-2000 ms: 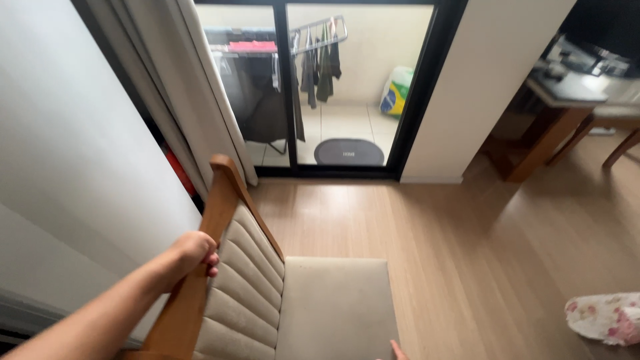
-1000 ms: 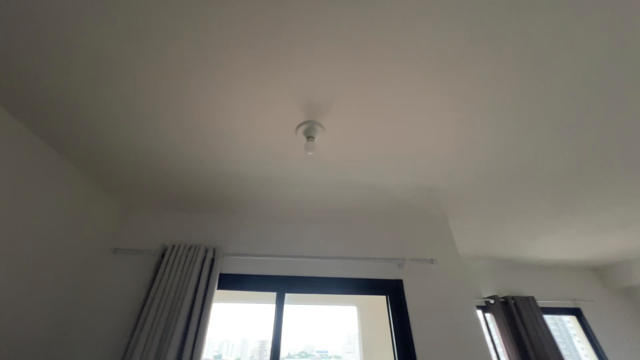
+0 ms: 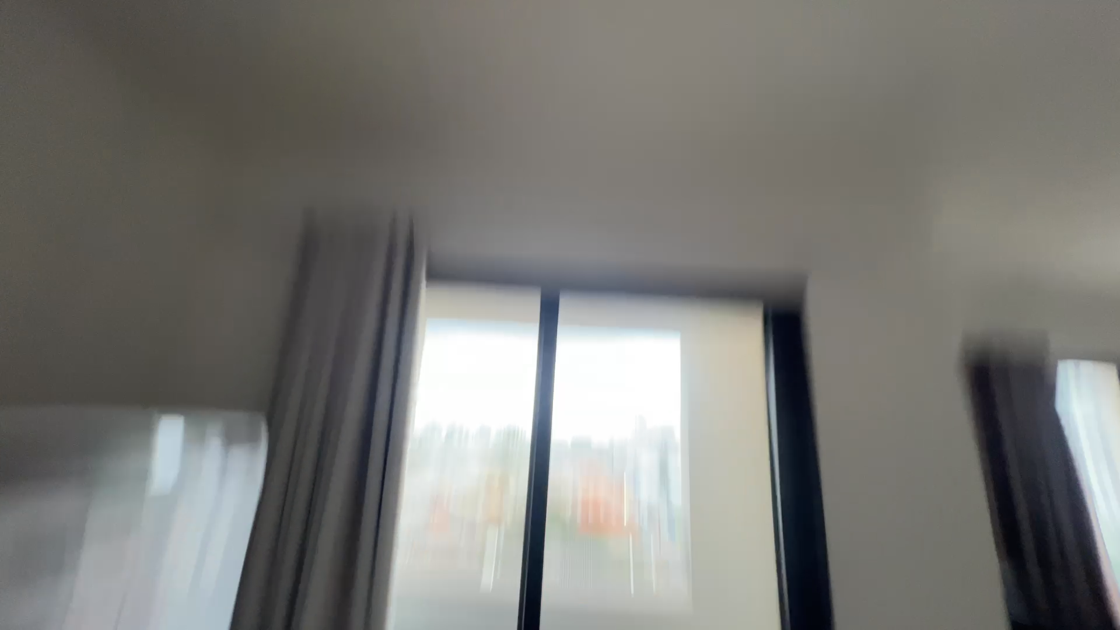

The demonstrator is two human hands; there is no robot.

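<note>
Neither my left hand nor my right hand shows in the head view, so what they hold or touch is hidden. The picture is blurred by motion. A black-framed glass sliding door [image 3: 538, 455] fills the middle, with a blurred skyline and bright sky beyond the glass. Along its left side hangs a grey curtain [image 3: 328, 437].
At the lower left stands a pale, glossy panel [image 3: 131, 516] with reflections. A darker curtain [image 3: 1037, 481] hangs beside another window [image 3: 1094, 437] at the right edge. The ceiling [image 3: 560, 105] spans the top.
The view swung up from the chair to the ceiling, then partly down. The hand on the chair back two seconds ago is out of view, and so is the chair. The ceiling bulb has left the view.
</note>
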